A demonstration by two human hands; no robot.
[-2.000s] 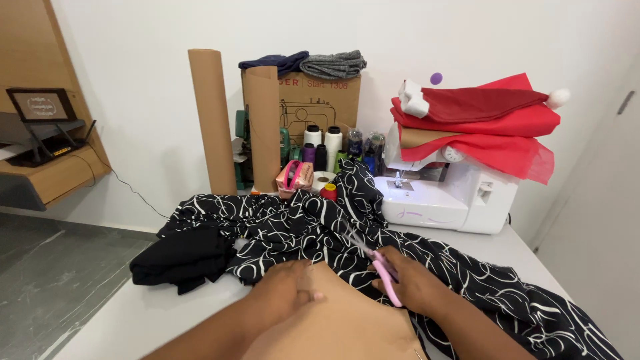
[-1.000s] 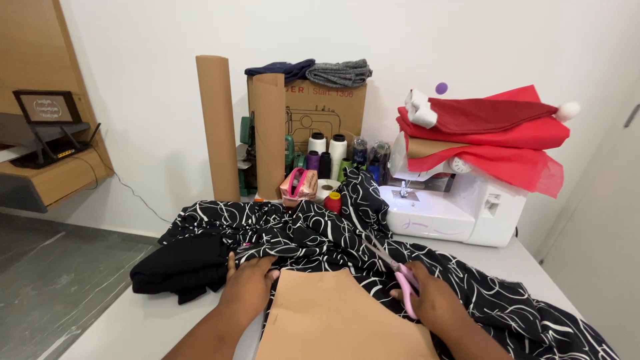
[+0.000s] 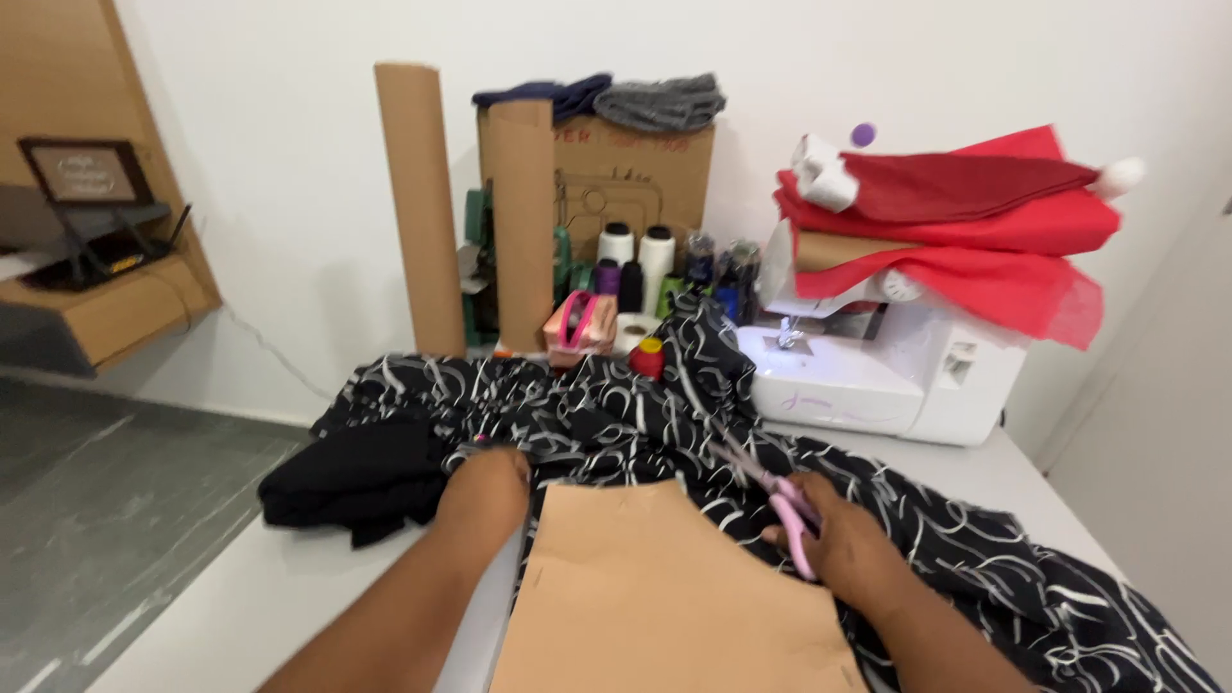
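Observation:
A tan paper pattern piece lies over black fabric with white curved lines, with small marks like pins or staples near its edges. My right hand holds pink-handled scissors by the handles, right of the pattern's curved edge; their blades point up and left over the fabric. My left hand is at the fabric left of the pattern's top corner, fingers bent and partly hidden, so what it grips is unclear. Folded black cloth lies just left of it.
A white sewing machine stands at the back right, piled with red fabric. Thread cones, a pink pouch, a red spool, brown paper rolls and a cardboard box line the white table's back.
My left hand has moved left, from on top of the pattern to the fabric beside the folded black cloth. My right hand still holds the scissors on the pattern's right.

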